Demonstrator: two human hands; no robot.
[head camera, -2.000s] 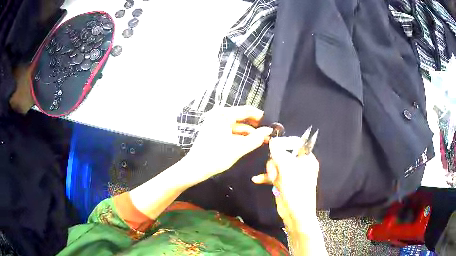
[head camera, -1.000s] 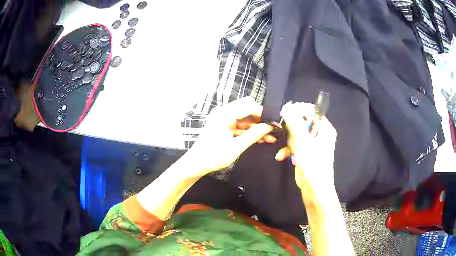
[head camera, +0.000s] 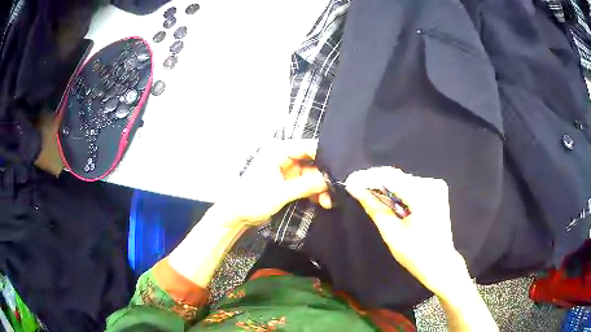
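The dark jacket (head camera: 421, 142) lies over the white tabletop's edge and down towards my lap, with its plaid lining (head camera: 315, 91) showing along the left edge. My left hand (head camera: 275, 188) pinches the jacket's front edge, where a dark button (head camera: 329, 179) shows partly at the fingertips. My right hand (head camera: 405, 217) is just right of it, thumb and forefinger together on a thin bright sliver, likely the needle. The small thread snips (head camera: 391, 202) lie in my right palm, partly hidden by the fingers. The thread cannot be made out.
A dark oval tray with a red-pink rim (head camera: 150, 71) holds loose buttons at the left of the white tabletop (head camera: 214, 84). More buttons (head camera: 176, 47) lie beside it. A blue crate (head camera: 150, 230) is below the table edge. A red object (head camera: 562, 285) is at lower right.
The snips' blades, earlier pointing up from my right hand, now lie across the palm. The jacket edge is turned differently and the button is more hidden. The view has shifted.
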